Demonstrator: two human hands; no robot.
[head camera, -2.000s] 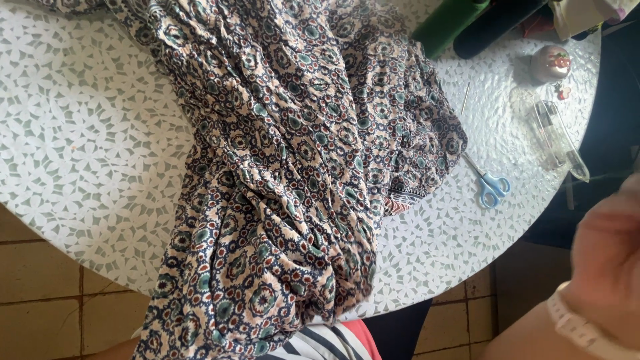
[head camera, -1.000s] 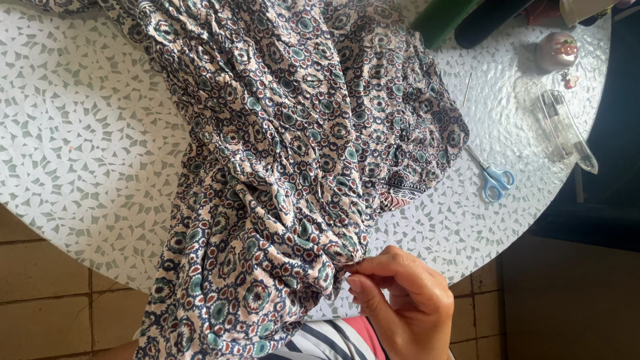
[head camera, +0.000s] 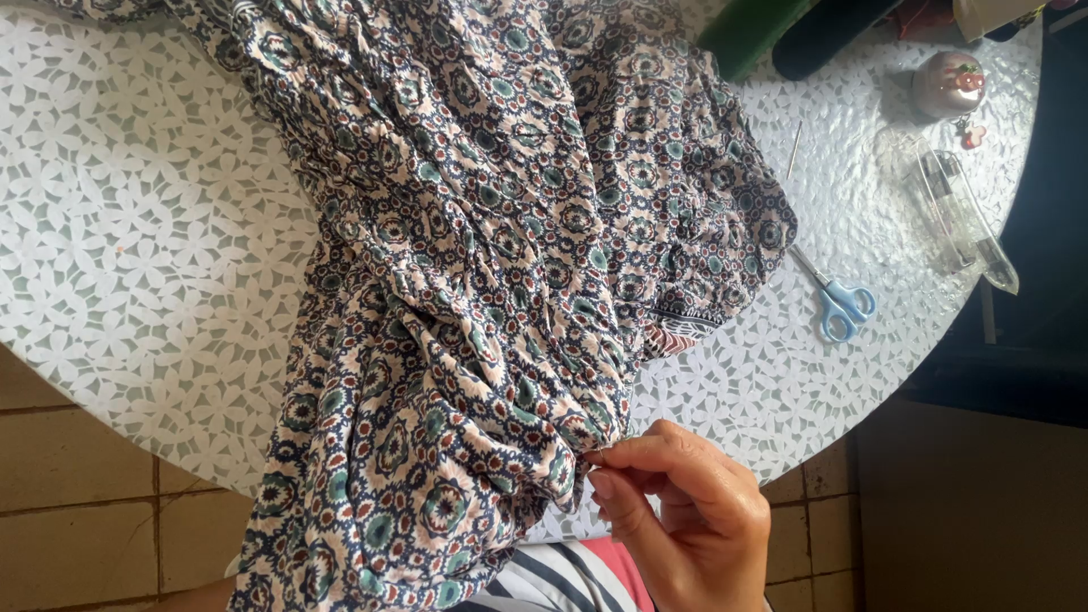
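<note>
A crumpled patterned fabric (head camera: 476, 255) in navy, cream, green and rust lies across the round table and hangs over its near edge. My right hand (head camera: 680, 501) is at the fabric's lower right edge, thumb and index finger pinched around a small thin thing, perhaps a needle, too small to tell. Of my left arm only a bit of forearm (head camera: 200, 595) shows at the bottom left; the left hand is hidden under the fabric. Small scissors with light blue handles (head camera: 841, 310) lie right of the fabric, blade tips beneath its edge.
The table has a white floral lace-look cover (head camera: 127, 255). On its right side lie a thin metal rod (head camera: 795, 150), a clear plastic case (head camera: 956, 208) and a round pinkish ornament (head camera: 949, 83). A green roll-shaped thing (head camera: 752, 34) and a dark one (head camera: 829, 34) lie at the top right.
My right hand has come from the far right, where it was raised off the fabric, to the fabric's lower edge. Since one second ago it has stayed there, pinching.
</note>
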